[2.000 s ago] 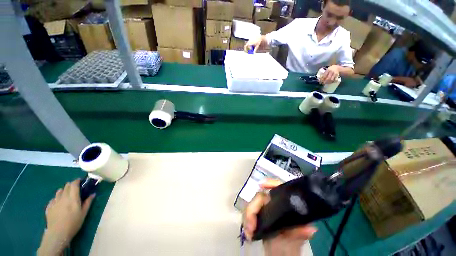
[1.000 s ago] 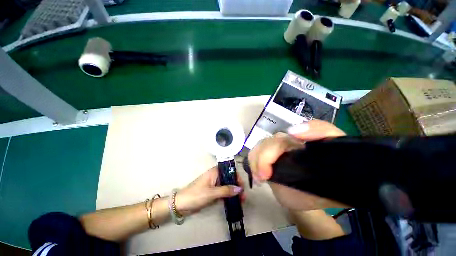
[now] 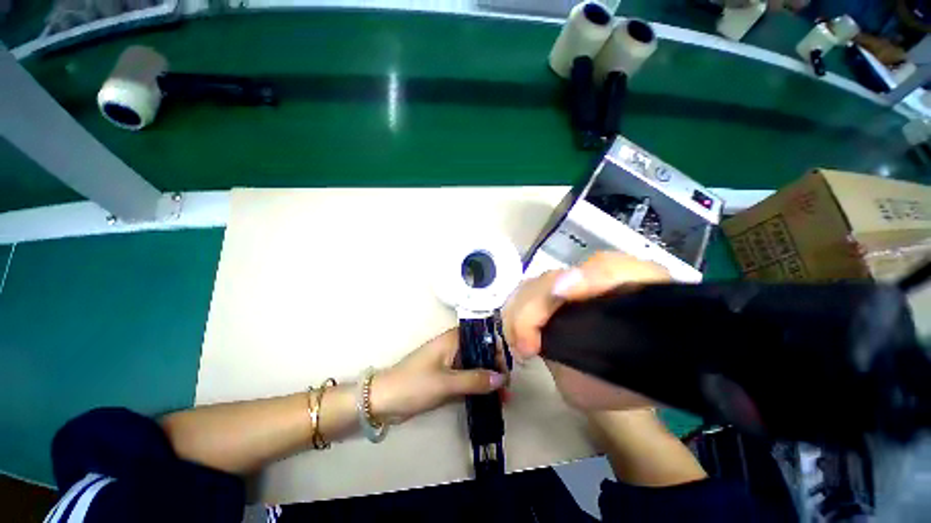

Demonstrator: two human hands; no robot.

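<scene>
A hair dryer lies upright in view over the beige mat (image 3: 306, 276). Its cream-white barrel (image 3: 502, 268) shows a dark round opening, and its black handle (image 3: 484, 409) points toward me with its inner side up. My left hand (image 3: 449, 380) grips the handle. My right hand (image 3: 582, 337) is closed around the thick black electric screwdriver (image 3: 715, 342), which is large and blurred. The screwdriver's front end is beside the top of the handle. The bit is too small and hidden to make out whether it touches a screw.
The silver-grey screw feeder (image 3: 669, 174) stands right of the hair dryer, with a brown carton (image 3: 806, 230) further right. More hair dryers lie on the green belt (image 3: 337, 133), one at left (image 3: 138, 90) and two at the back. A grey post (image 3: 82, 143) rises at left.
My left hand has brought the hair dryer from the left onto the mat and turned it handle toward me. My right hand has moved the screwdriver to the handle. The view has tilted down.
</scene>
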